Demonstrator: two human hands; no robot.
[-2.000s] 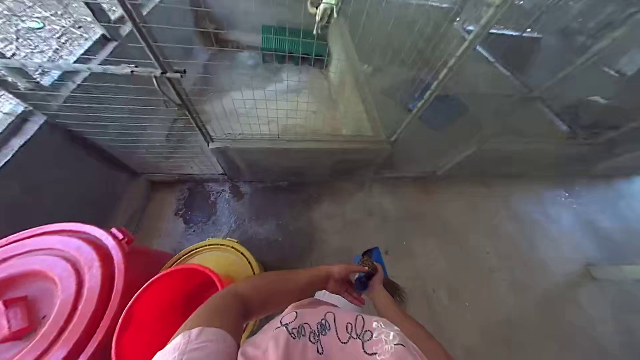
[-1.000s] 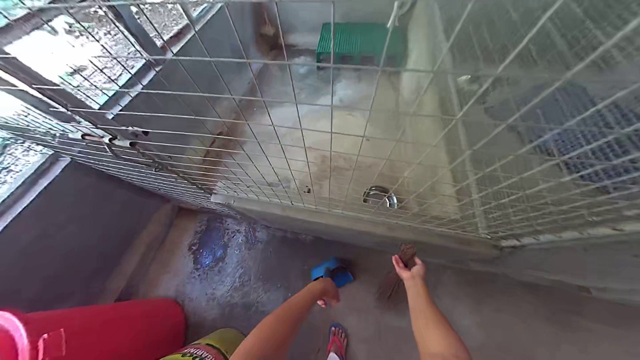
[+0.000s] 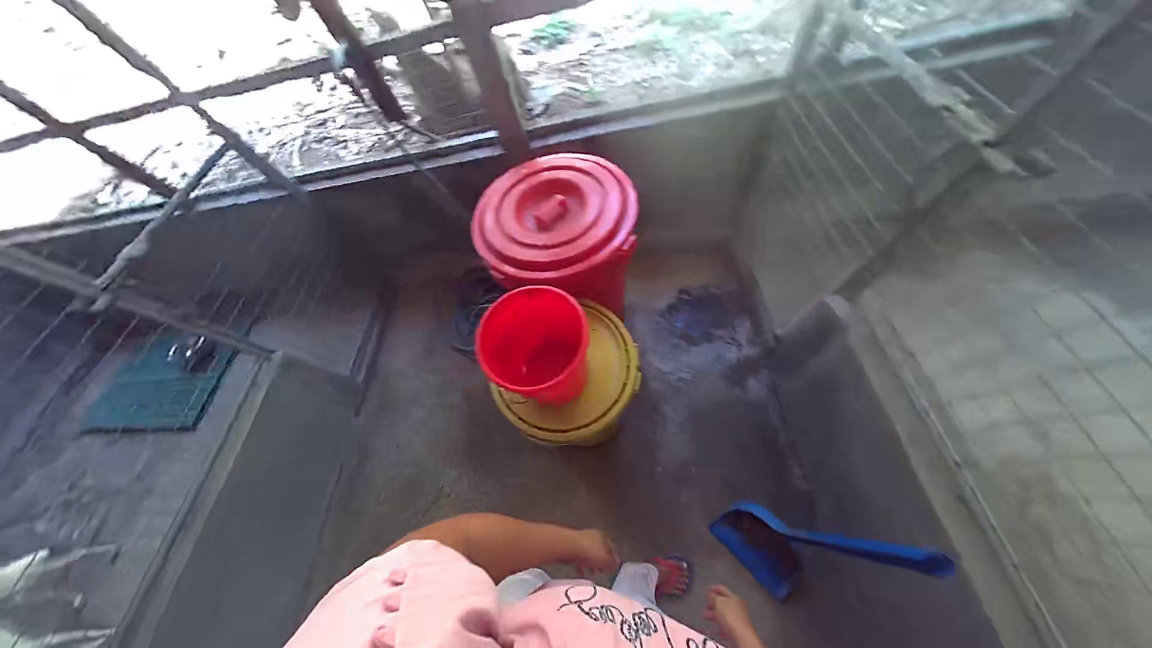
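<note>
My left hand [image 3: 596, 551] hangs at the lower middle of the view, beside my sandalled foot [image 3: 672, 576], with its fingers loosely bent and nothing seen in them. Partly cut off by the bottom edge, my right hand [image 3: 727, 612] is left of a blue long-handled dustpan [image 3: 760, 549], a gap between them. The dustpan lies on the concrete floor, with dark matter in its pan. A red open bucket [image 3: 533, 346] rests tilted on the yellow lid [image 3: 605, 396] of a container. Whether my right hand holds anything is not clear.
Behind the bucket stands a large lidded red bin [image 3: 555, 216] by the low wall. A wet patch [image 3: 702, 319] marks the floor to its right. Wire-mesh panels over low concrete walls [image 3: 864, 387] flank the passage. A green slatted mat [image 3: 157, 378] lies beyond the left mesh.
The view has swung toward the bins. My left hand was by the dustpan and is now apart from it. The brown brush-like thing in my right hand one second ago is no longer visible.
</note>
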